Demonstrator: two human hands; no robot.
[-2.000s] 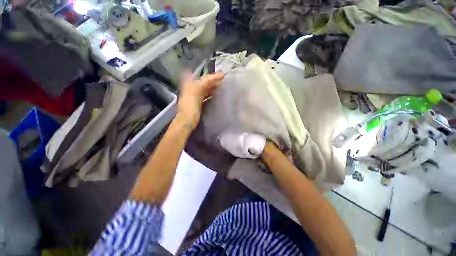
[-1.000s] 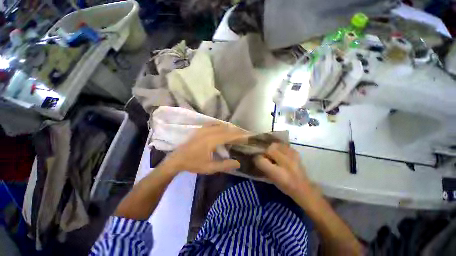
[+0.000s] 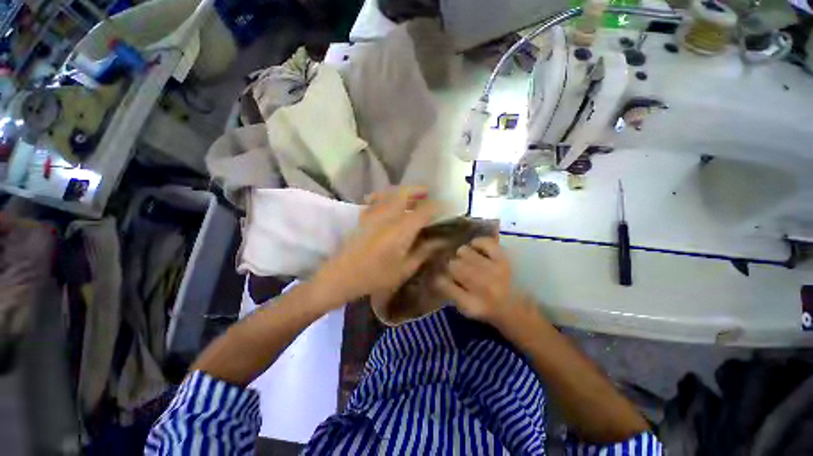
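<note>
The grey-taupe garment body [image 3: 389,98] lies heaped at the table's left, with a yellow-green inside face [image 3: 314,134] turned up. An off-white lining piece [image 3: 299,233] hangs over the near left edge. A dark brown facing piece [image 3: 412,297] is held between the hands in front of my body. My left hand [image 3: 381,245], slightly blurred, grips the cloth from the left. My right hand [image 3: 480,278] pinches the brown piece near its right edge, fingers bent. The parts of the cloth under the fingers are hidden.
The white machine head [image 3: 713,125] stands right, with the presser foot area [image 3: 524,182] lit by a gooseneck lamp [image 3: 486,93]. A black-handled screwdriver or awl [image 3: 623,254] lies on the bed. A tub of cloth [image 3: 193,276] and another machine [image 3: 89,125] stand left.
The view has shifted right towards the machine. My right hand came out of the garment and both hands moved onto the brown piece, which now hangs lower and more open than a second ago.
</note>
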